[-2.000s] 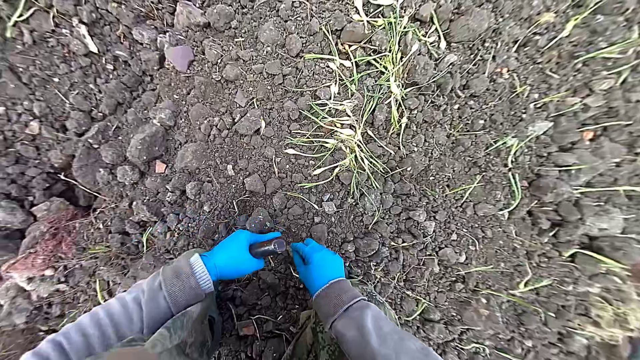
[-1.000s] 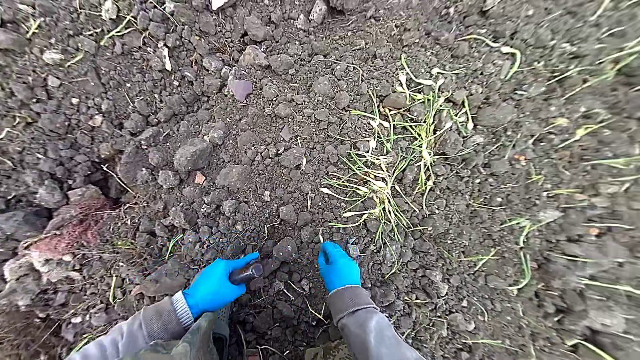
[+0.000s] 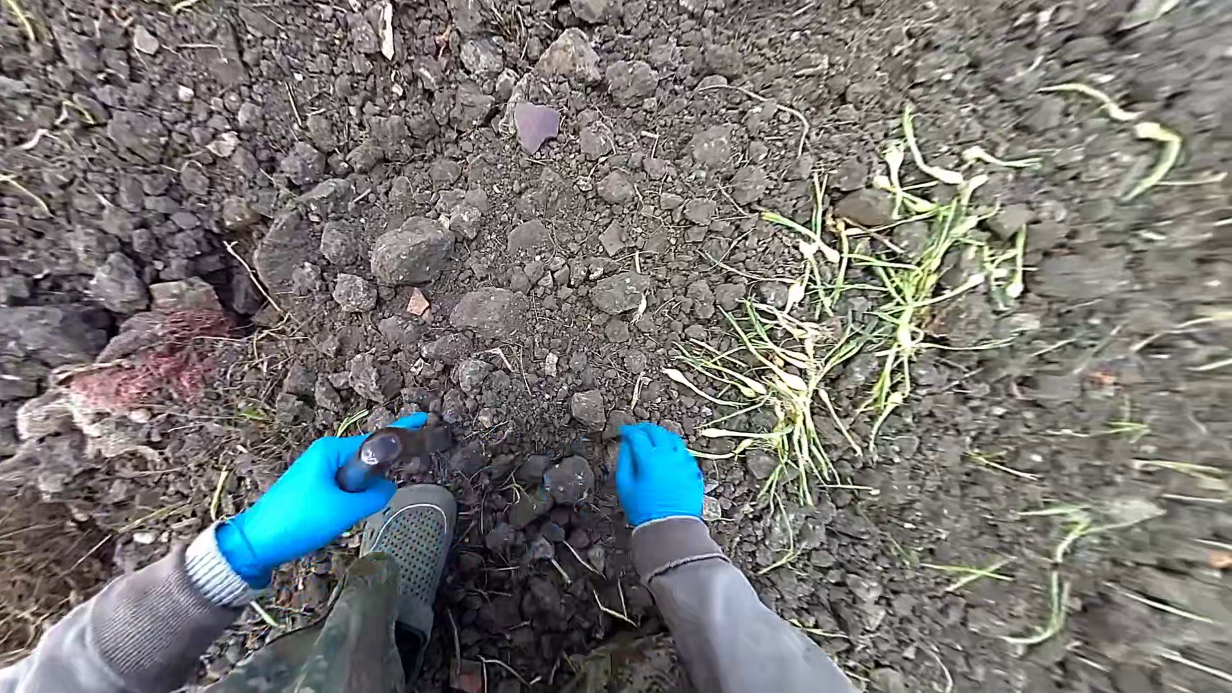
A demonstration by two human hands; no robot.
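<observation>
My left hand (image 3: 313,496), in a blue glove, grips a dark-handled hand tool (image 3: 380,452) whose working end points to the right, low over the soil. To its right, my right hand (image 3: 660,474), also gloved in blue, is lowered to the soil with its fingers bent down; whether it pinches anything is hidden. Right of that hand lies a loose pile of pulled seedlings with pale bulbs and green leaves (image 3: 794,385). Between the hands is a rounded clod (image 3: 570,479).
Cloddy dark soil (image 3: 539,221) surrounds the hands. A perforated grey shoe (image 3: 420,544) stands just beside my left hand. Reddish netting-like material (image 3: 159,371) lies at the left near large clods. A purplish flat fragment (image 3: 535,127) is further ahead, and scattered seedlings (image 3: 1160,159) lie at the right.
My hands, close together two seconds ago, are now farther apart. The left still holds the tool. The view has shifted, and the shoe now shows.
</observation>
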